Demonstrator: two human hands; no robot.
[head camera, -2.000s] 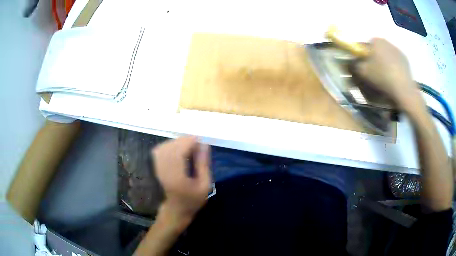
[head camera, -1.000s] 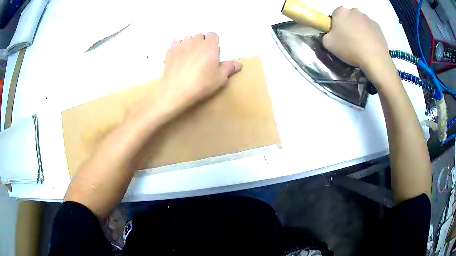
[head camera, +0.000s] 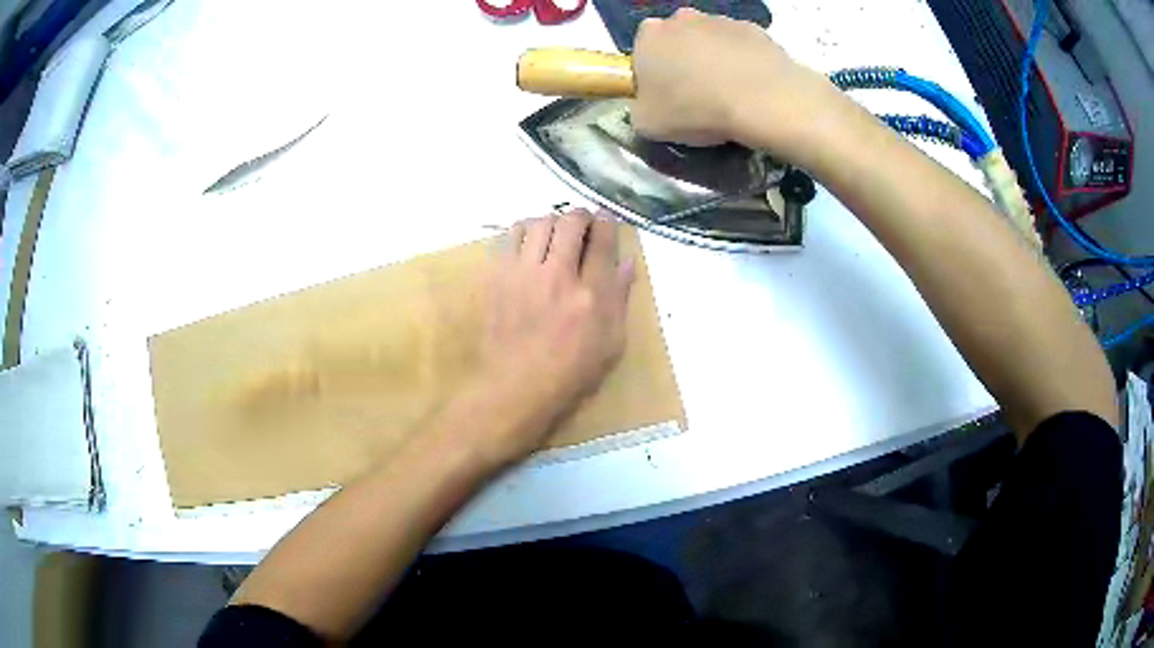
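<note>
The tan pressing template (head camera: 367, 367) lies on the white table in front of me. A narrow white folded edge (head camera: 614, 442) shows along its near side. My left hand (head camera: 557, 304) rests on the template's right part, fingers at its far edge; it is slightly blurred and I cannot tell whether it pinches fabric there. My right hand (head camera: 709, 82) grips the yellow handle of the steam iron (head camera: 633, 165). The iron's metal body is just beyond the template's far right corner, its pointed tip toward the left.
A stack of pressed panels (head camera: 44, 430) is at the left edge, another white pile (head camera: 63, 108) beyond it. A brown strip (head camera: 25, 253) runs between them. Red-handled scissors (head camera: 532, 10) and the dark iron rest (head camera: 614, 19) are at the far edge. Blue hoses (head camera: 936, 95) run right.
The iron has moved left in view, close to the template's far right corner. My left hand has shifted right and nearer on the template. The scissors and rest have come into view.
</note>
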